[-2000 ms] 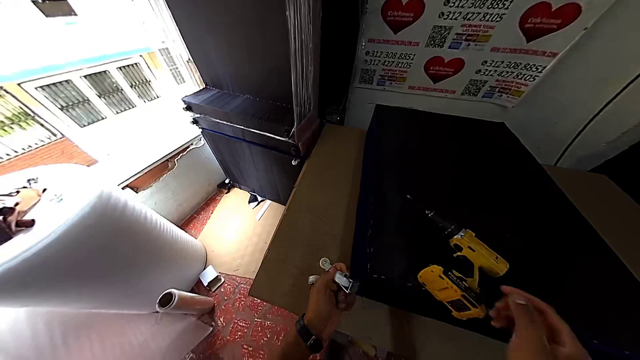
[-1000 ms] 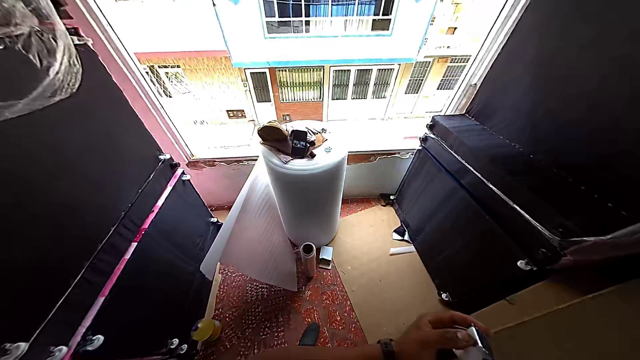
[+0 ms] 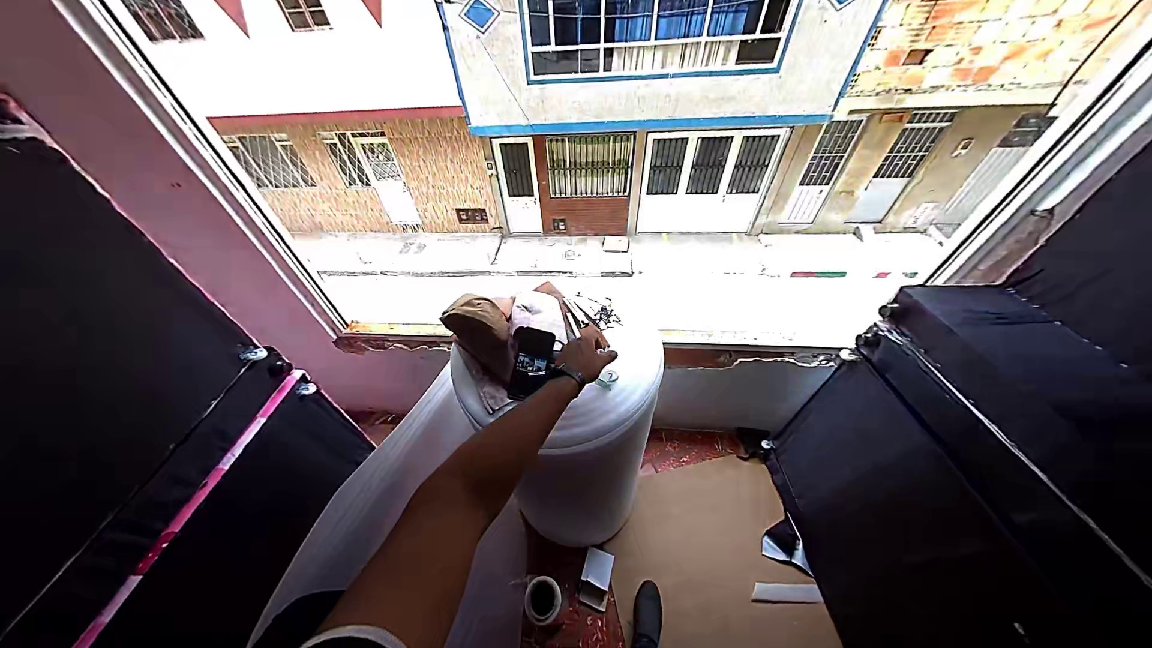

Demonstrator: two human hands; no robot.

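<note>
My left hand, with a dark band at its wrist, reaches over the top of a large upright roll of white foam sheeting. Its fingers point down beside a small whitish round piece; whether they grip anything cannot be told. Against the wrist's left side lies a dark phone with a lit screen, partly on a brown cloth item. A whitish cloth item and a scatter of small dark pieces rest farther back on the roll. My right hand is out of view.
Black fabric-covered furniture pieces with small wheels stand at left and right. A wide window sill runs behind the roll. On the floor are an open small box, a smaller roll and a cardboard sheet.
The view has swung from the yellow cordless drill on the black surface to the window. My left hand, earlier low with a small metal piece in it, has moved to the foam roll's top.
</note>
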